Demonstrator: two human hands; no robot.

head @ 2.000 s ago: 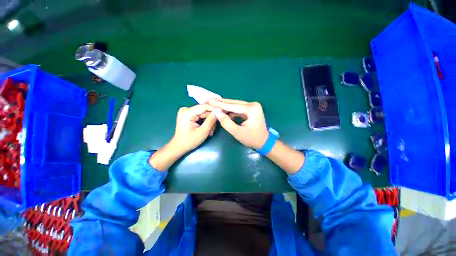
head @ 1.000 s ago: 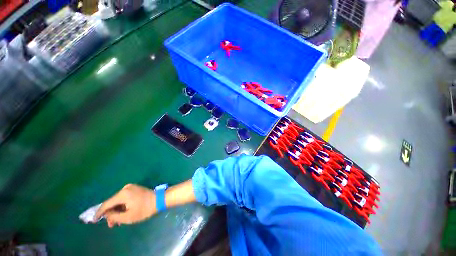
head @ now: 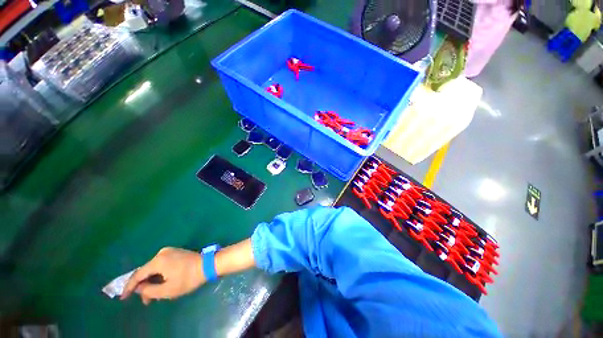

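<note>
My right hand (head: 165,276), with a blue band at the wrist, is above the green bench at the lower left of the view. Its fingers are closed on a small white wiping cloth (head: 118,284) that sticks out past the fingertips. Whether a watch body is also in the fingers cannot be seen. My left hand is outside the picture. Several dark watch bodies (head: 305,196) lie beside the blue bin, with one paler silver watch body (head: 276,166) among them.
A black smartphone (head: 231,181) lies on the bench (head: 152,171). A blue bin (head: 311,135) holds a few red clamps (head: 343,127). A black tray (head: 403,239) with rows of red clamps sits at right. Beyond are a fan (head: 395,25), a pale box (head: 433,122) and a person's pink garment (head: 492,36).
Two seconds ago both hands were together over the bench; now the view has swung right and my left hand is out of it. Since one second ago, my right hand has barely moved.
</note>
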